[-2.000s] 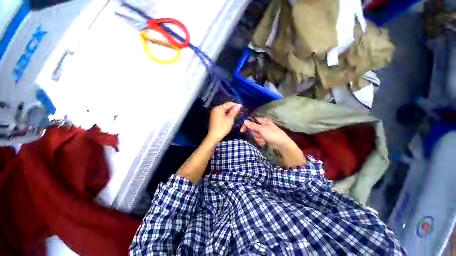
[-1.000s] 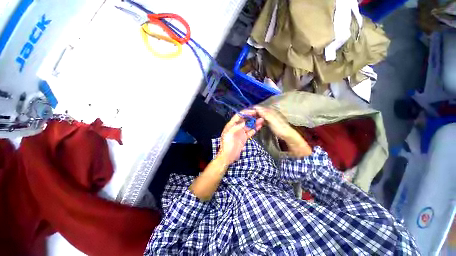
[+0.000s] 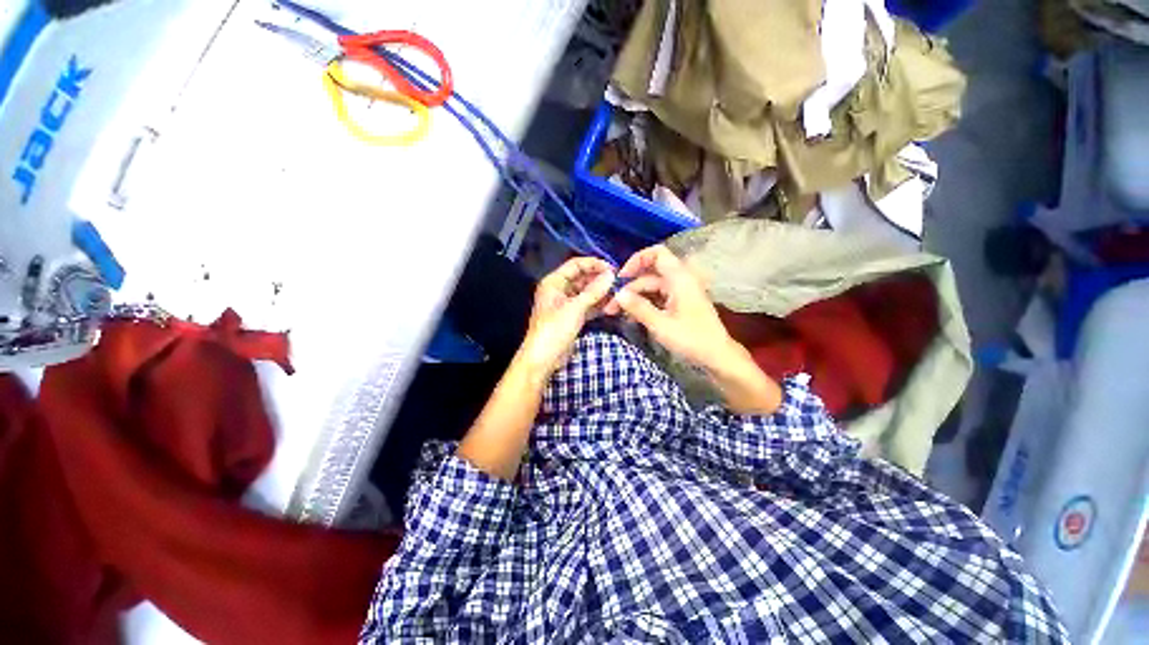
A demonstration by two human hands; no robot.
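My left hand (image 3: 562,309) and my right hand (image 3: 664,302) meet above my lap. The fingertips of both pinch the blue cord (image 3: 544,189) between them. The cord runs from my fingers over the table edge to the scissors (image 3: 393,86), which lie on the white tabletop with one red and one yellow handle loop. What the fingertips cover of the cord is hidden. The dark red garment piece (image 3: 189,504) lies left of me, on the table beside the needle area and hanging over its front edge.
The white sewing machine (image 3: 57,139) with "JACK" lettering stands at the left. A blue crate (image 3: 630,212) is beyond the table edge, near heaped khaki cut pieces (image 3: 756,95). Olive-grey cloth (image 3: 806,265) lies around red pieces (image 3: 847,347) on my right. Another machine (image 3: 1084,466) is at far right.
My hands have shifted from overlapping around a small blue bunch of cord to pinching it fingertip to fingertip. The scissors and red cloth have stayed in place on the table; the view has shifted slightly.
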